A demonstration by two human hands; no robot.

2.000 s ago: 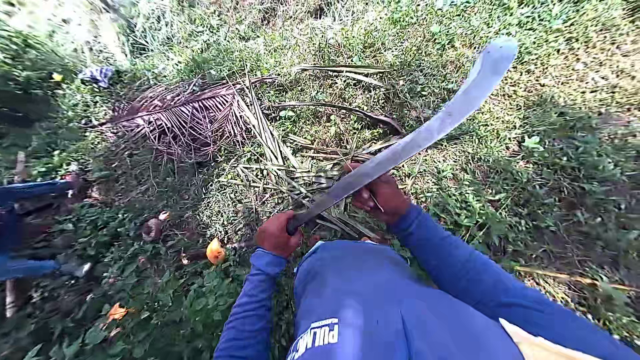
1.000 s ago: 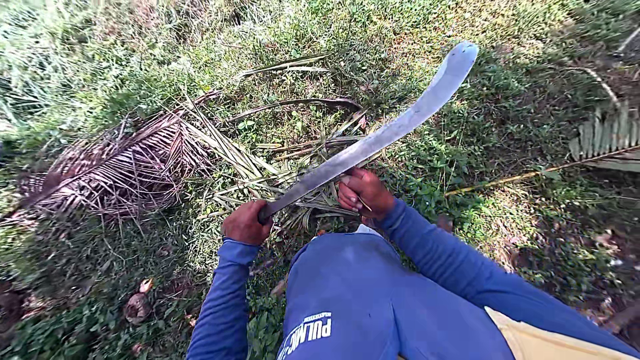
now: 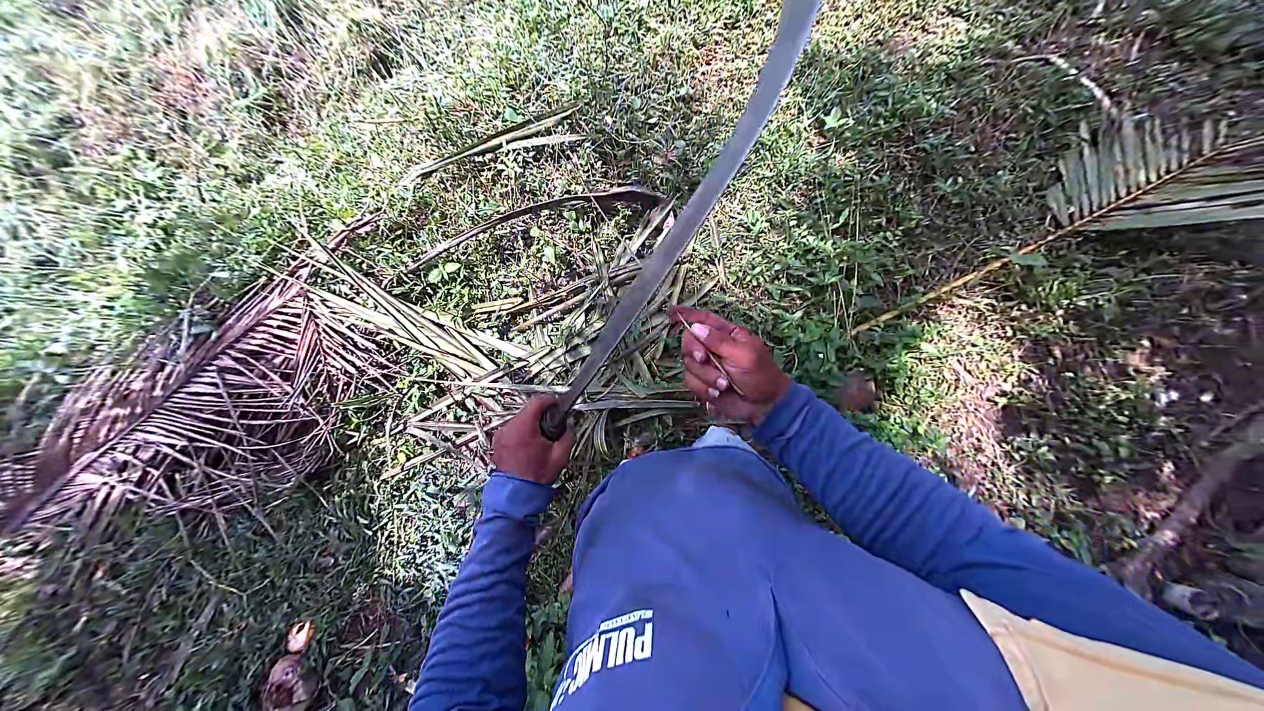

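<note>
My left hand [image 3: 533, 438] is closed around the dark handle of a long curved machete [image 3: 671, 242]. Its blade rises up and to the right, and the tip lies beyond the top edge. To the right of the blade, apart from it, my right hand [image 3: 726, 365] pinches a thin stick or leaf rib [image 3: 713, 362] between thumb and fingers. Cut strips of palm leaf [image 3: 602, 346] lie on the grass beneath the blade and both hands.
A dry brown palm frond [image 3: 212, 380] lies at the left. Another frond [image 3: 1145, 188] with a yellowish stalk is at the right. Husk-like pieces [image 3: 289, 681] sit at lower left, and a branch [image 3: 1190, 509] lies at lower right.
The machete now points more steeply upward. My right hand, earlier at the blade, is now apart from it. The view has shifted to the right.
</note>
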